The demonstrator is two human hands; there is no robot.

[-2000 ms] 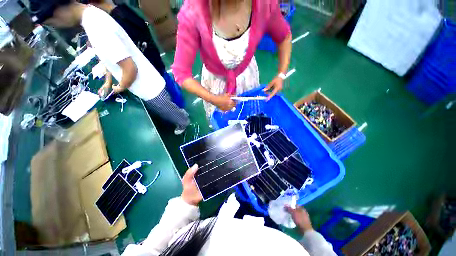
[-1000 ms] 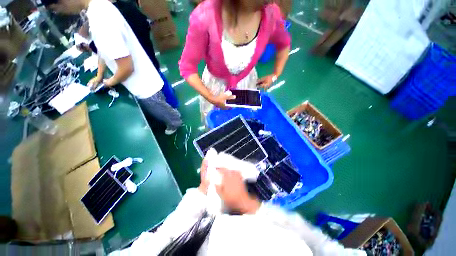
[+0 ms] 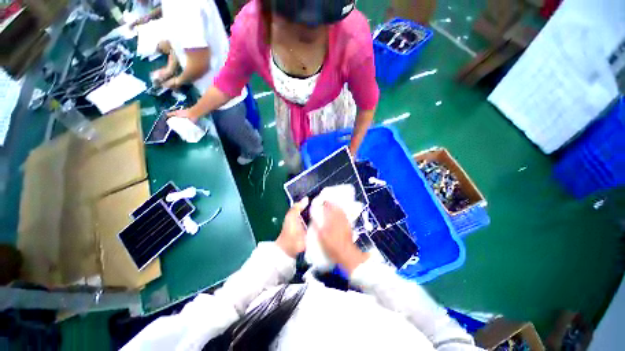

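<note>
A small solar panel (image 3: 325,173) is held up over the near side of a blue crate (image 3: 449,241), its dark lined face up. My left hand (image 3: 293,230) grips its lower left edge. My right hand (image 3: 334,230) presses a white crumpled cloth (image 3: 346,200) on the panel's lower part and hides that part. More panels (image 3: 392,241) with white leads lie in the crate. Two overlapping panels (image 3: 152,234) with white leads lie on the green bench (image 3: 218,248), partly over cardboard.
A person in pink (image 3: 308,89) stands across the crate, one hand at a panel and white cloth on the bench. Another person in white (image 3: 195,41) is at the bench. Cartons of small parts (image 3: 449,182) stand right of the crate. A blue basket (image 3: 401,51) is behind.
My right hand came from beside the crate onto the panel with the cloth. The person in pink moved a panel from above the crate to the bench.
</note>
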